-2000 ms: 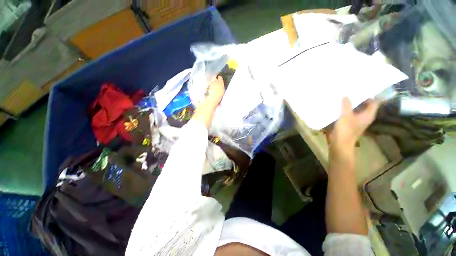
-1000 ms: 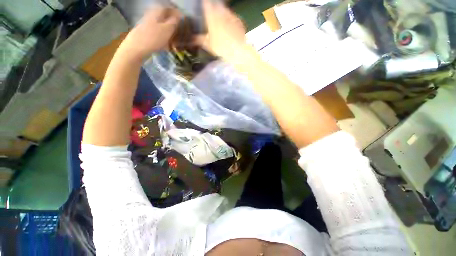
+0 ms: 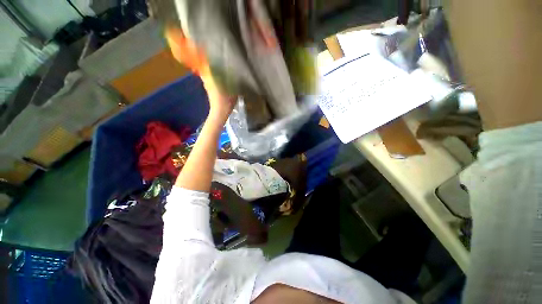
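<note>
A blurred bundle of dark and pale fabric (image 3: 249,59) with a yellow-green patch is held up at the top centre. My left hand (image 3: 205,68), blurred, is shut on its left side. A crinkled clear plastic bag (image 3: 267,139) shows just below the bundle; whether it is around the bundle's lower end is hidden. My right forearm and sleeve come up large and close at the right edge, and the right hand is cut off above the picture.
A blue bin (image 3: 119,133) holds red cloth (image 3: 157,148), dark cloth (image 3: 119,255) and printed fabric (image 3: 238,217). Printed white sheets (image 3: 371,98) lie on the cream table (image 3: 410,187) over brown card (image 3: 401,139). A blue crate (image 3: 44,273) is at lower left; boxes stand behind.
The white sheet is out of my right hand and on the table. The bundle has come up from the bag area in my left hand. My right arm has swung right, its hand out of view.
</note>
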